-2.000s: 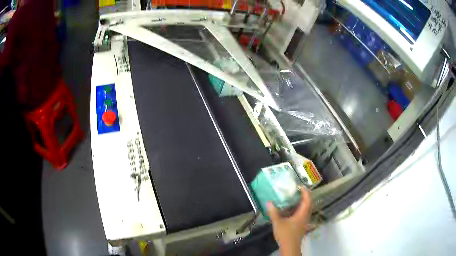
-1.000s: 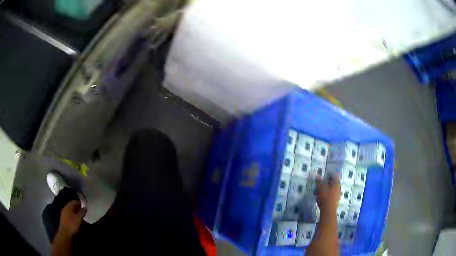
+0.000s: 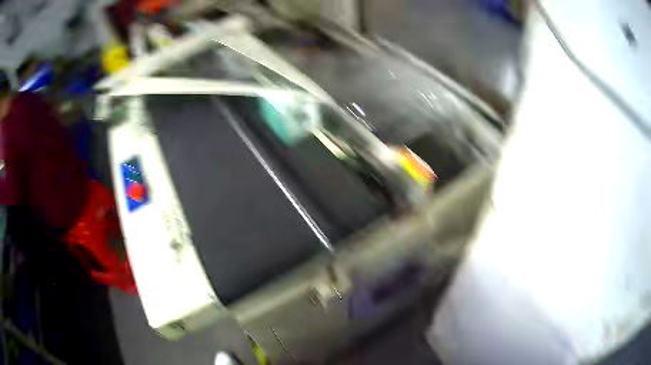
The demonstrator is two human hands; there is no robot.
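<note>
The wide black infeed belt (image 3: 214,192) lies in front of me, blurred by head motion. A teal-green and white carton (image 3: 284,122) sits on the belt's right part, partly behind the cream-white folding plates (image 3: 200,87). The thin guide rail (image 3: 275,178) runs lengthwise over the belt, left of the carton. Clear wrinkled film (image 3: 385,89) spreads at the belt's right side. Neither of my hands is in view.
A large white cabinet (image 3: 564,207) stands at the right. The side frame (image 3: 168,242) carries a blue control panel (image 3: 133,184). A person in dark red (image 3: 43,157) and red stools (image 3: 103,235) are at the left. A yellow-and-red label (image 3: 415,170) marks the frame end.
The view has swung from the blue crate back to the belt. Both hands and the crate have left the picture. The carton held two seconds ago no longer shows at the belt's near end.
</note>
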